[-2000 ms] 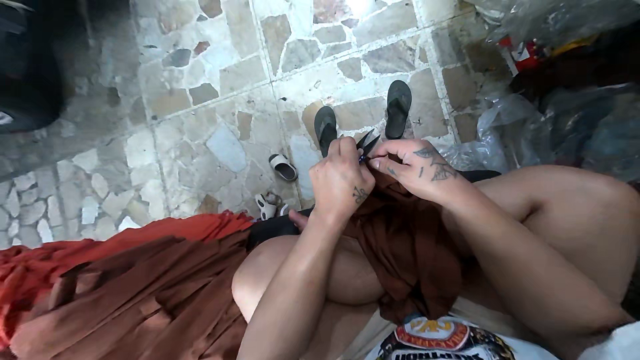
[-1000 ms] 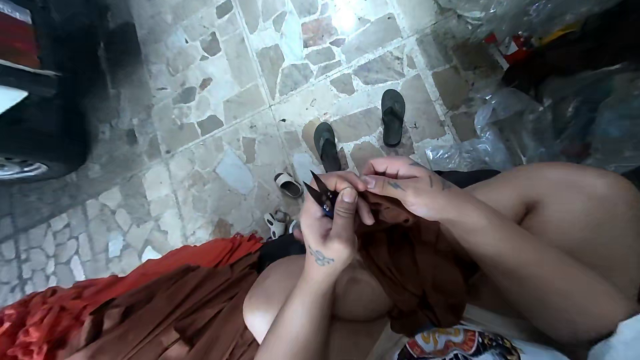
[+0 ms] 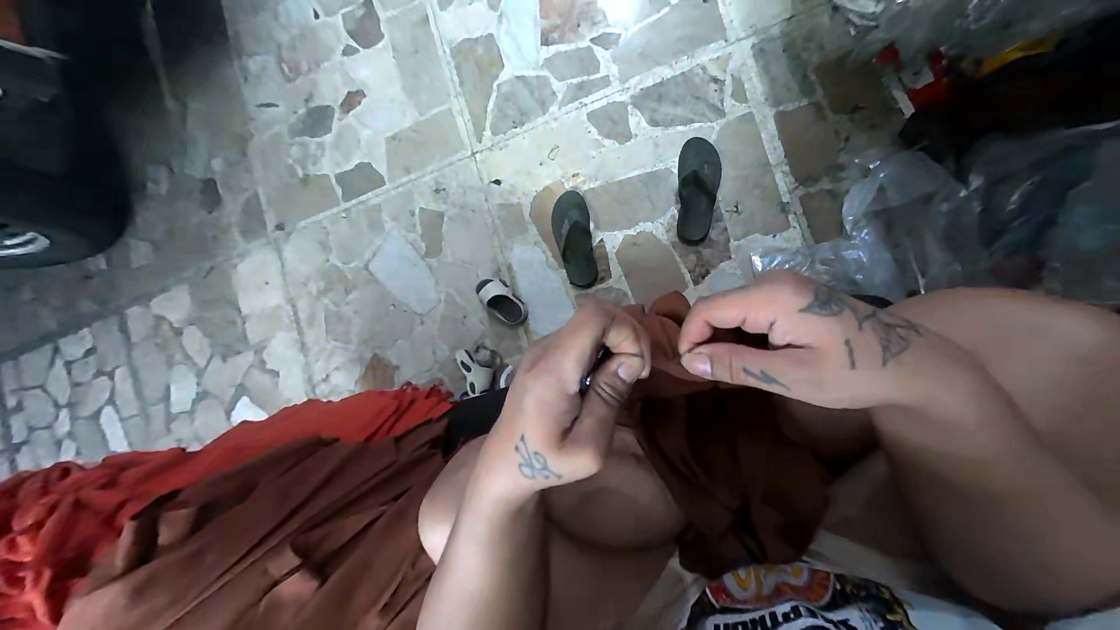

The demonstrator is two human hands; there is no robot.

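Brown fabric (image 3: 731,472) lies gathered over my lap, its upper edge raised between my two hands. My left hand (image 3: 569,398) is curled around small dark thread snips (image 3: 597,369), mostly hidden in the palm, the blades out of sight; its thumb and forefinger are pressed together close to the fabric. On the other side, my right hand (image 3: 787,346) pinches the edge of the brown fabric between thumb and forefinger.
More brown fabric (image 3: 350,516) and red fabric (image 3: 315,420) are heaped at the left. Flip-flops (image 3: 574,238) and a small clog (image 3: 501,302) rest on the stone floor (image 3: 402,271). Clear plastic bags (image 3: 884,227) lie at right, a vehicle tire (image 3: 66,192) at far left.
The snips' pointed blades, which stuck out from my left hand, are now hidden. My hands, close together before, are now slightly apart along the fabric edge.
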